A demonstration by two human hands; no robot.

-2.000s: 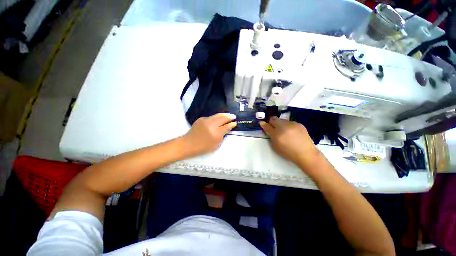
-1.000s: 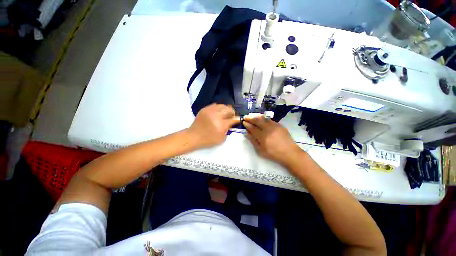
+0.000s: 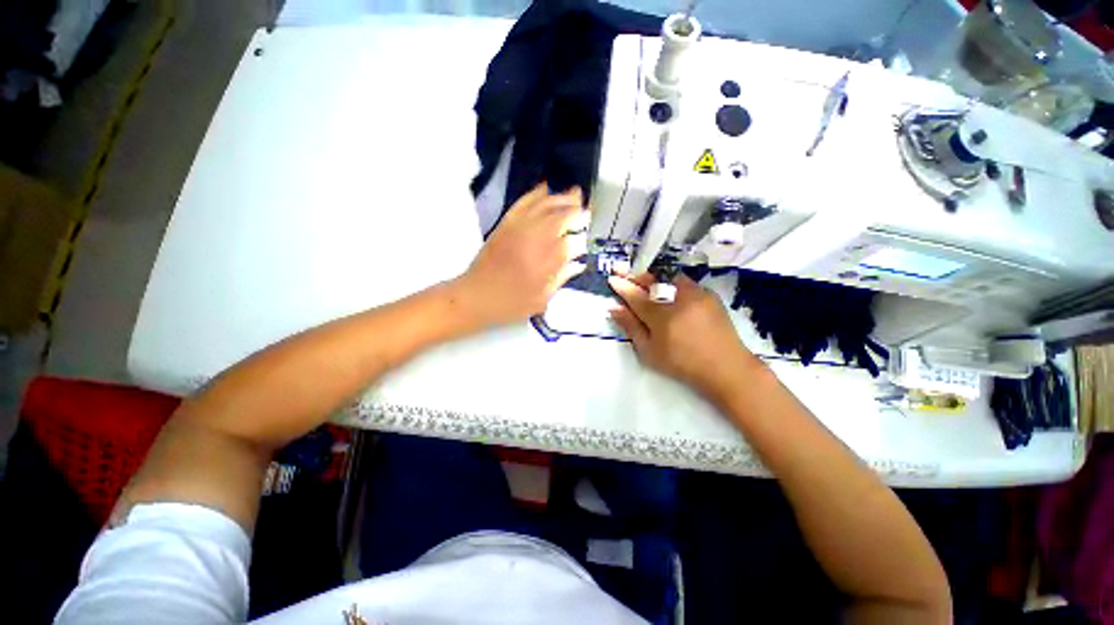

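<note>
A dark garment piece (image 3: pixel 544 104) lies left of and behind the head of the white sewing machine (image 3: pixel 782 159), with a pale patch at its left edge. Its front end is under my hands by the presser foot (image 3: pixel 613 261). My left hand (image 3: pixel 528 259) rests on the cloth just left of the needle area, fingers pointing away from me. My right hand (image 3: pixel 669 320) has its fingertips on the cloth at the front of the presser foot. A short dark strip end (image 3: pixel 545 328) shows on the table below my left hand. What the fingertips pinch is partly hidden.
A bundle of dark strips (image 3: pixel 809 320) lies under the machine arm. Right of it are a white box (image 3: pixel 938 370), a small yellow-labelled item (image 3: pixel 938 401) and a dark bundle (image 3: pixel 1016 409). A red basket (image 3: pixel 98 433) is at left, and a pale blue trough (image 3: pixel 415 12) behind.
My hands were together in front of the presser foot; my left hand has moved left and farther back, my right slightly right. The dark strip end now shows on the table. The view has shifted.
</note>
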